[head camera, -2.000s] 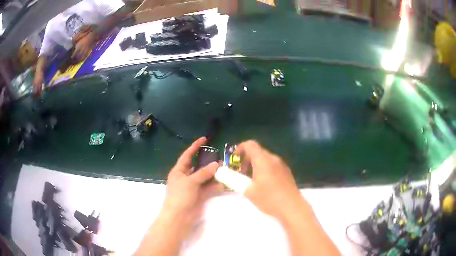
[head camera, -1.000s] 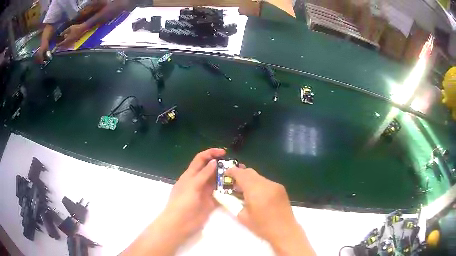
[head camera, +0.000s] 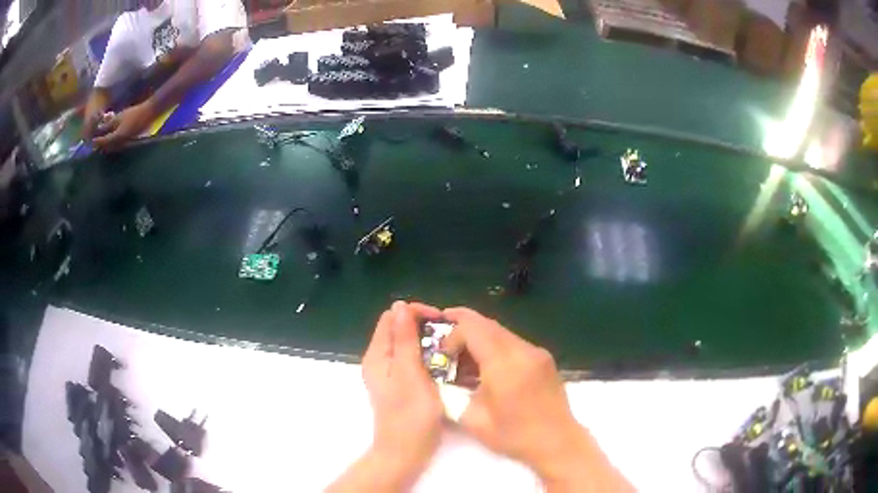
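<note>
A small circuit board (head camera: 440, 354) with silver, white and yellow parts lies between my two hands, above the near edge of the green belt. My left hand (head camera: 402, 385) holds it from the left, fingers together and upright. My right hand (head camera: 510, 385) closes round it from the right, with the thumb and fingers at its top and side. The black housing is mostly hidden by my fingers. The end of a white tool (head camera: 456, 400) shows under my right hand, below the board.
The green belt (head camera: 452, 260) carries a green board (head camera: 259, 267), a board with a yellow part (head camera: 376, 237), another board (head camera: 633, 166) and black cords. Black housings (head camera: 101, 414) lie near left, a board pile (head camera: 794, 438) near right. A person (head camera: 159, 58) sits across the belt beside stacked black parts (head camera: 380, 63).
My hands have closed tighter around the board; earlier the board was held apart from the black housing, over the white tool. The boards on the belt have shifted right in view.
</note>
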